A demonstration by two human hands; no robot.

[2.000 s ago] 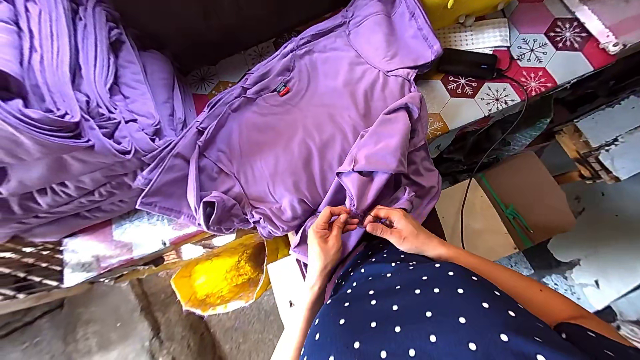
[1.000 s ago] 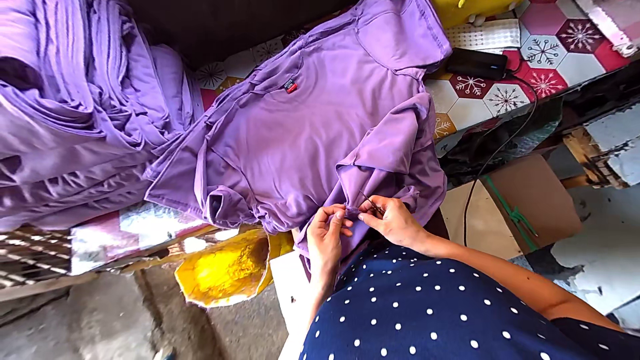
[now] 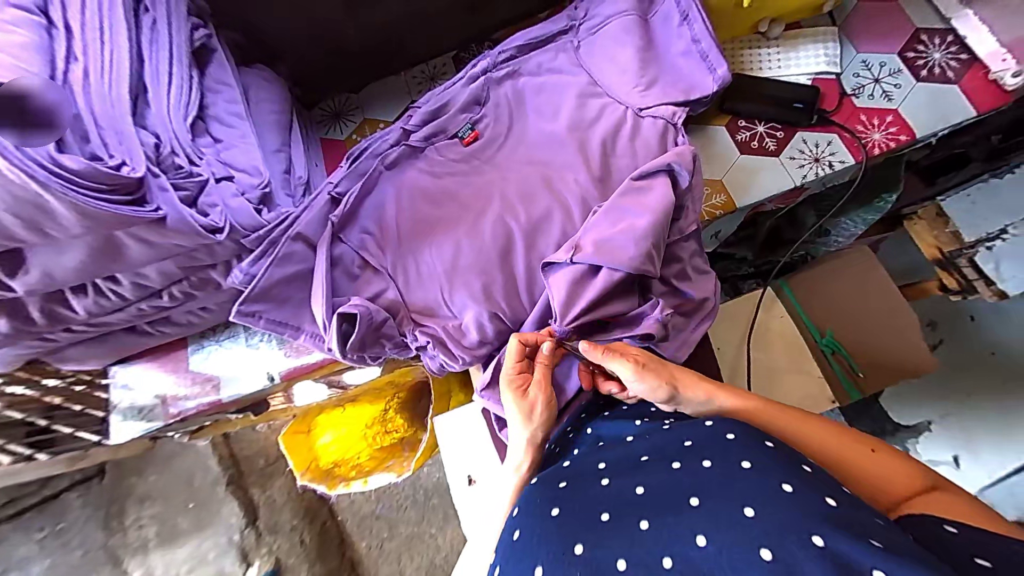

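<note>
A purple fabric shirt [image 3: 480,216], with a small label at its neckline, lies spread over the table and hangs down toward my lap. My left hand [image 3: 530,376] pinches the shirt's edge between thumb and fingertips. Touching the same spot is my right hand [image 3: 632,372], its fingers closed around a small, dark, thin tool [image 3: 572,350] whose tip meets the cloth by my left fingertips. The tool's exact kind cannot be told, as my fingers cover most of it.
A tall stack of purple garments [image 3: 120,184] fills the left. Beyond the shirt, a black device [image 3: 770,100] with a cable lies on the patterned table cover [image 3: 752,164]. An open yellow bag [image 3: 360,432] is below the table edge, and a cardboard piece with green string [image 3: 860,320] is at right.
My right hand has turned flatter, and a thin dark tool now shows in it at the cloth. My left hand still pinches the shirt's edge.
</note>
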